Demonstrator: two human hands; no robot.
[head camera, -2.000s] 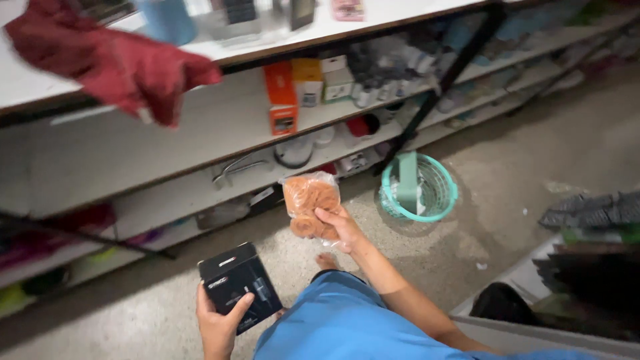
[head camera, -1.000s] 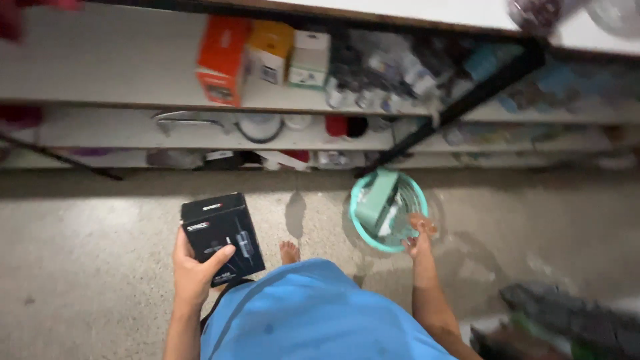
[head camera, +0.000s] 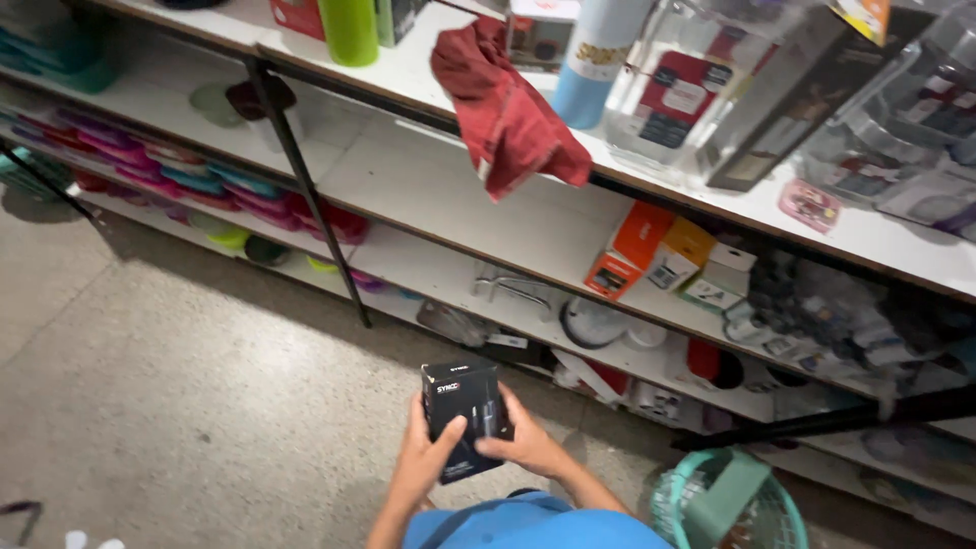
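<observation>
A black Synco box (head camera: 463, 423) stands between both of my hands, low in the middle of the view. My left hand (head camera: 428, 442) grips its left side, with the thumb on the printed front. On the right side my right hand (head camera: 526, 435) holds it too, its thumb across the lower front. The turquoise plastic basket (head camera: 793, 515) is on the floor to the right, with a green object and other things inside. Above my hands, a red cloth (head camera: 511, 114) hangs over the edge of the top shelf.
A shelving unit (head camera: 427, 202) with black metal legs crosses the view. Its top shelf bears a light blue bottle (head camera: 591, 69), a green bottle (head camera: 348, 30) and glass containers. Below are an orange box (head camera: 629, 248), a yellow box (head camera: 681, 252) and plastic containers (head camera: 183, 171).
My right hand held a packet of orange-brown items, then was at the basket; it now grips the black box together with my left hand. The view has swung left.
</observation>
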